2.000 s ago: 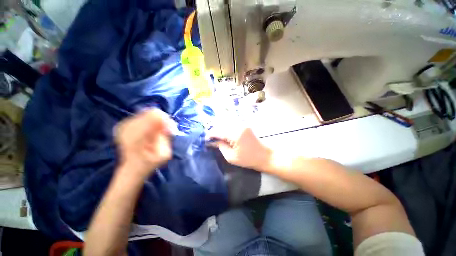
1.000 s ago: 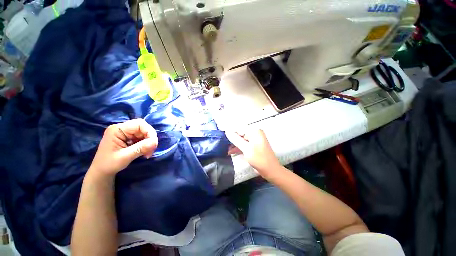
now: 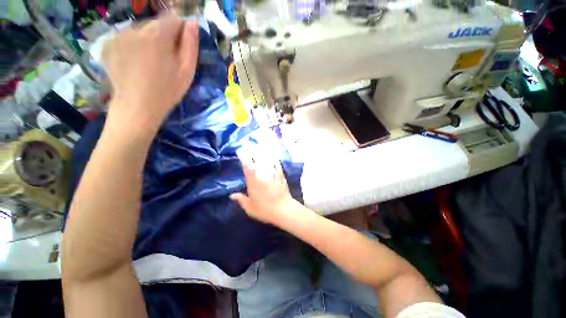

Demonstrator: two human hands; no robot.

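Observation:
The shiny navy garment [image 3: 186,217] lies over the table left of the needle and hangs over the front edge. A white panel with a dark stitched line [image 3: 192,271] shows along its lower edge. My right hand [image 3: 264,183] lies on the navy fabric just in front of the needle area, thumb spread; its fingertips are washed out by the lamp. My left hand [image 3: 152,59] is raised high at the upper left, blurred, with fingers curled; whether it holds anything cannot be seen. The white sewing machine head [image 3: 385,43] stands above the work.
A smartphone [image 3: 360,118] lies on the machine bed. Snips [image 3: 417,129], a thin blue-and-red tool [image 3: 442,135] and black-handled scissors [image 3: 498,112] lie to its right. A yellow-green tag [image 3: 237,105] hangs left of the needle. A second machine [image 3: 38,164] stands at left; dark clothing [image 3: 515,217] hangs at right.
My left hand has moved from the garment up to the upper left. My right hand has moved left onto the fabric. The grey patch near the table rim no longer shows.

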